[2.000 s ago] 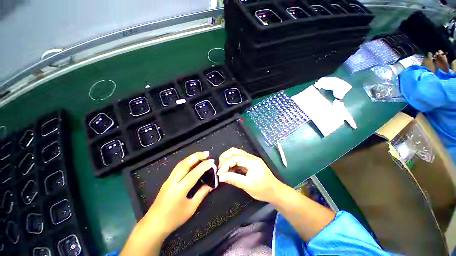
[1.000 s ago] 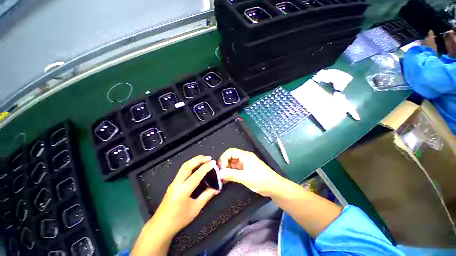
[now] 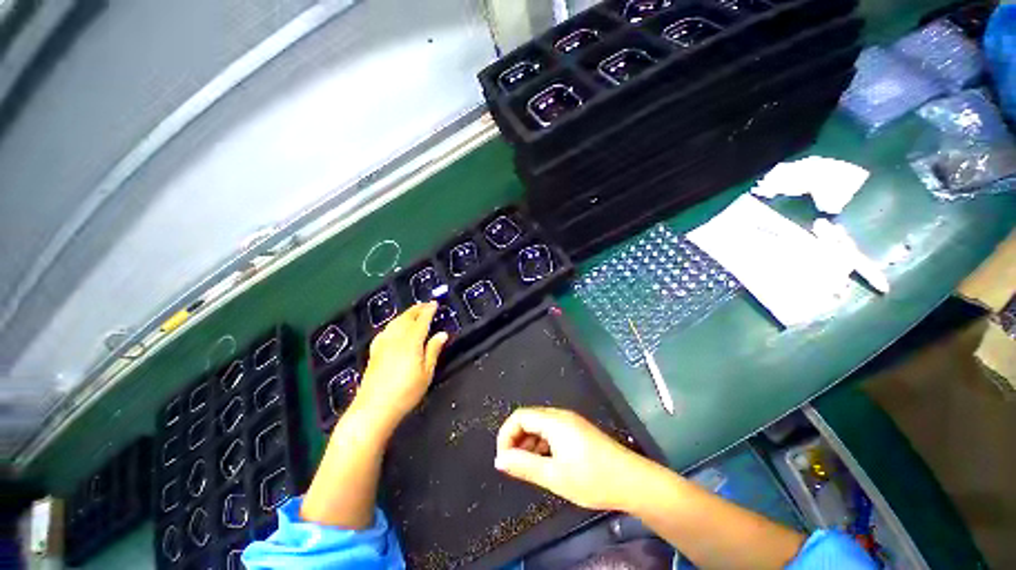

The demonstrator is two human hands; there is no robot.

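Observation:
My left hand [image 3: 398, 362] is over the black foam pocket tray [image 3: 507, 320], its fingertips and thumb at the left edge of a watch housing [image 3: 445, 324] in a front-row pocket. I cannot tell whether they still grip it. Other pockets hold rounded-square black housings with shiny rims; my hand hides part of the front row. My right hand [image 3: 557, 451] is curled above the flat black parts tray [image 3: 579, 379], thumb and fingers together; any tiny part between them cannot be made out. Gold-brown specks lie scattered in that tray, thickest along its front.
Filled pocket trays [image 3: 292, 406] lie at left. A tall stack of black trays [image 3: 680, 145] stands behind. At right are a clear bumped sheet [image 3: 657, 278], a slim pale tool [image 3: 657, 381], white paper [image 3: 774, 262], crumpled tissue [image 3: 819, 180] and plastic bags [image 3: 964, 139]. A cardboard box [image 3: 992, 273] is at the right edge.
My left hand has moved from the middle of the parts tray to the pocket tray. A housing now sits in the formerly empty pocket. My hands have parted; the view has shifted left.

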